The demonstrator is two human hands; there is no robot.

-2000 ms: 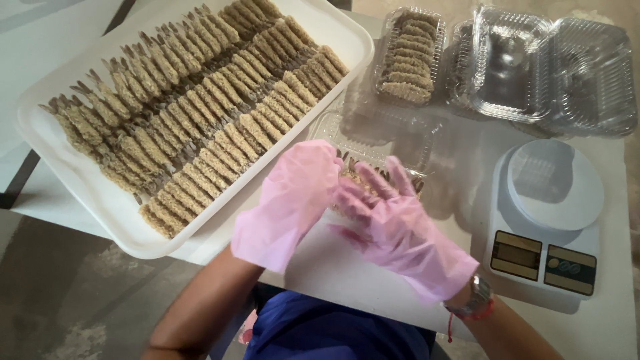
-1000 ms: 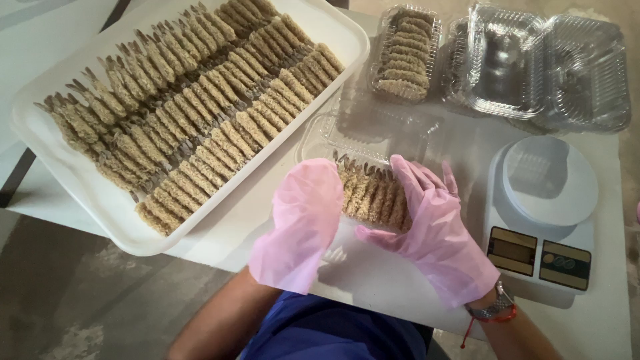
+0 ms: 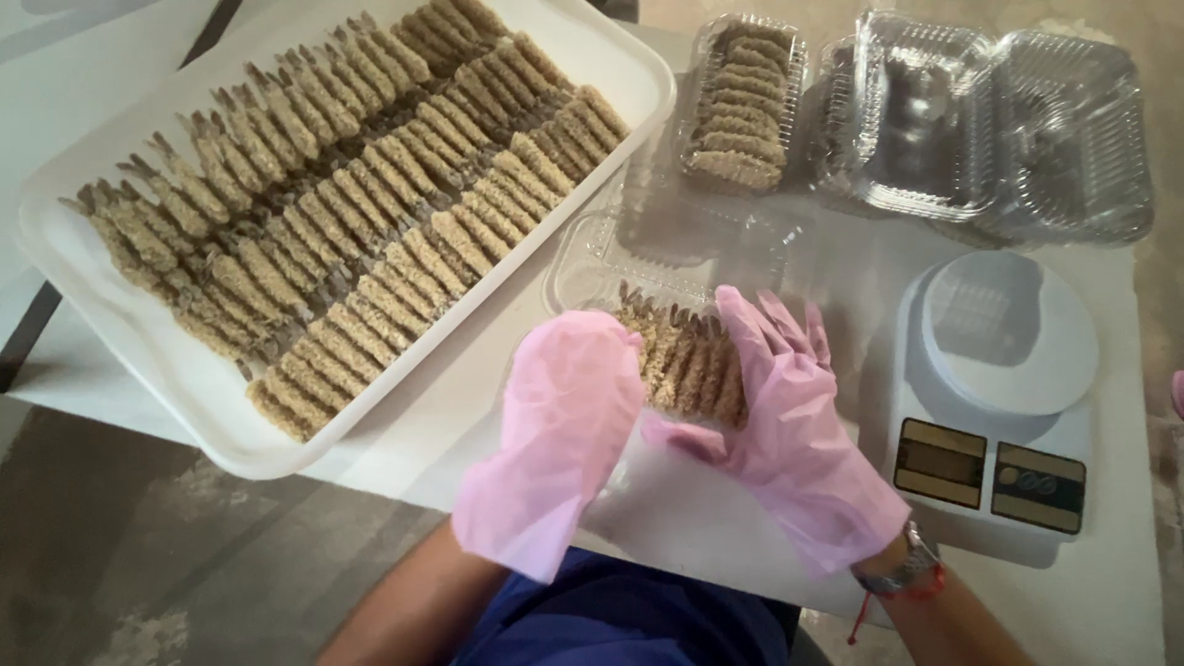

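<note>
A row of breaded shrimp (image 3: 689, 365), tails pointing away from me, sits in an open clear plastic clamshell container (image 3: 573, 264) on the table before me. In a pink glove, my left hand (image 3: 573, 398) lies against the left end of the row, its fingers together and partly hidden. My right hand (image 3: 786, 407), gloved too, has its fingers spread along the right end, with the thumb near the row's front edge. Both hands touch or nearly touch the shrimp. A large white tray (image 3: 194, 421) at the left holds rows of breaded shrimp (image 3: 361, 213).
A filled clear container (image 3: 743, 106) of breaded pieces stands beyond the open one. Stacked open clamshells (image 3: 934, 120) lie at the back right. On the right side of the table (image 3: 721, 527) is a white kitchen scale (image 3: 1008, 342) with a round platform.
Two seconds ago my hands were together over the container, covering most of the shrimp. They have parted to its two sides, and the left has since come closer to the row.
</note>
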